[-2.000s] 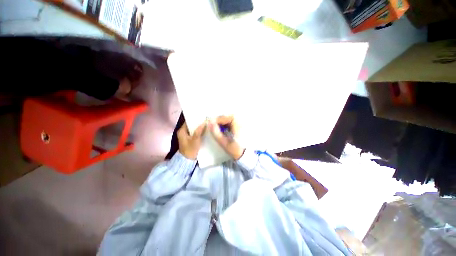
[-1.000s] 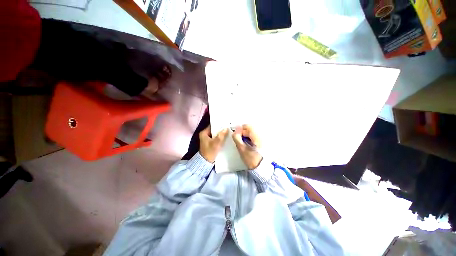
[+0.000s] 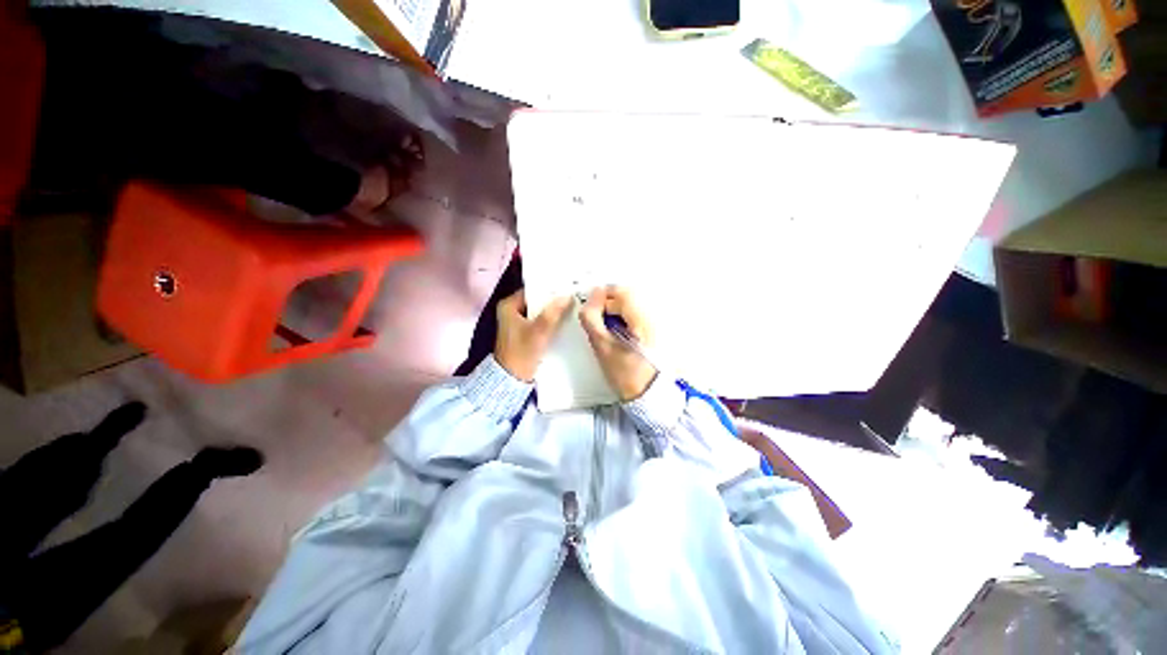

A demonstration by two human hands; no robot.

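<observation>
A large open record book (image 3: 755, 243) with overexposed white pages lies in front of me, its far edge at the white table. My right hand (image 3: 618, 343) is closed on a dark blue pen (image 3: 617, 325), its tip near the lower left page. My left hand (image 3: 526, 338) rests at the book's lower left edge, thumb on the page near the pen tip. I cannot tell if its fingers pinch the book's edge. A few faint dark marks show on the left page.
Phone (image 3: 692, 13) and yellow-green strip (image 3: 799, 76) lie on the table (image 3: 563, 58). Product boxes (image 3: 1024, 54) stand at far right, above an open carton (image 3: 1088, 224). An orange-red stool (image 3: 205, 288) is at left. Another person's dark-clad legs show at lower left; plastic lies at lower right (image 3: 1062, 614).
The view has shifted, so the book and table things sit slightly higher than a second ago. Dark legs have come into view at lower left. Both hands stay at the book's lower left, pen still held.
</observation>
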